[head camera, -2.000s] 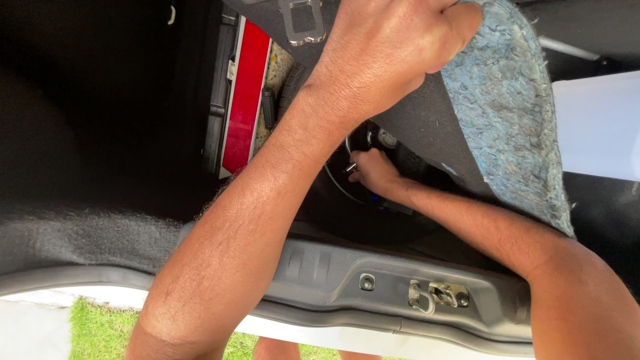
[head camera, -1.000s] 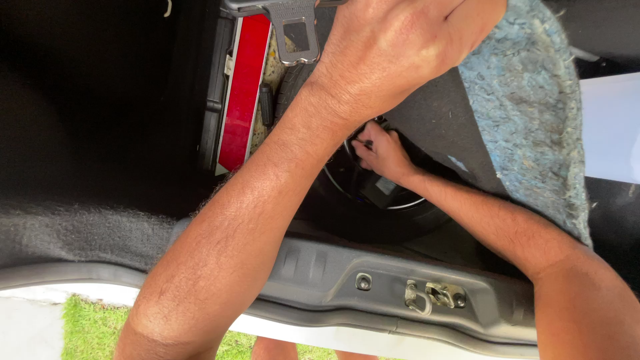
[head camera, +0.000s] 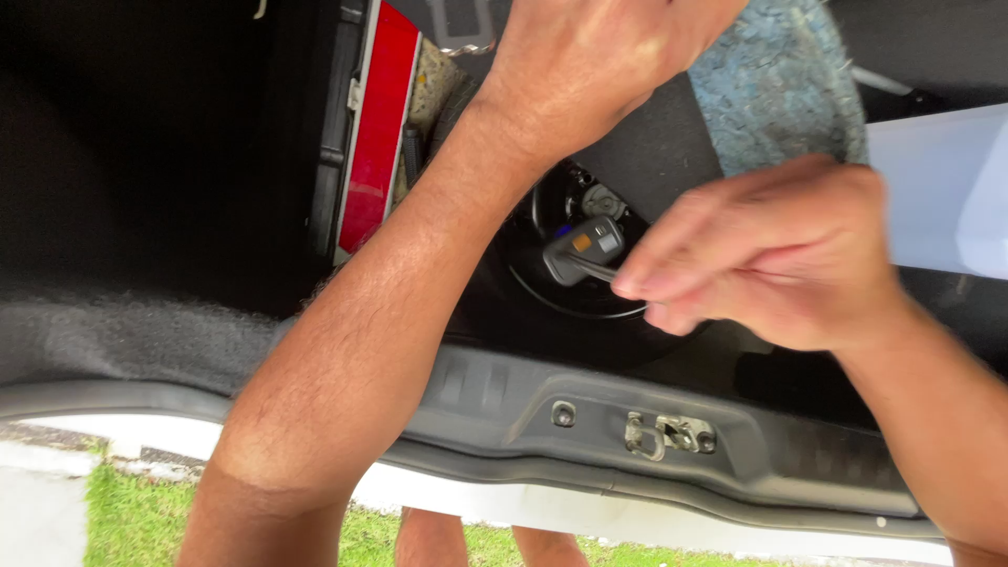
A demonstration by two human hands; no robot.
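Observation:
My left hand point(head camera: 614, 55) is at the top of the view, closed on the edge of a trunk floor panel point(head camera: 669, 134) with blue fibrous padding point(head camera: 780, 87) on its underside, holding it raised. My right hand point(head camera: 756, 252), slightly blurred, pinches a thin metal stem between thumb and fingertips. At the stem's other end a grey rounded flat piece point(head camera: 583, 250) with orange and pale patches hangs or sits over the dark wheel well; whether the two are joined is unclear. Beneath lies a black spare wheel point(head camera: 543, 291), partly hidden by my left forearm.
A red reflective bar point(head camera: 382, 126) stands left of the wheel, with a dark ribbed handle point(head camera: 413, 157) beside it. Along the trunk sill point(head camera: 488, 394) is a metal latch striker point(head camera: 647, 437). A white sheet-like surface point(head camera: 945, 189) lies at right. Grass and a person's legs point(head camera: 431, 539) show below.
My right hand has come up and to the right out of the wheel well, holding a thin metal stem. My left hand still holds the panel raised.

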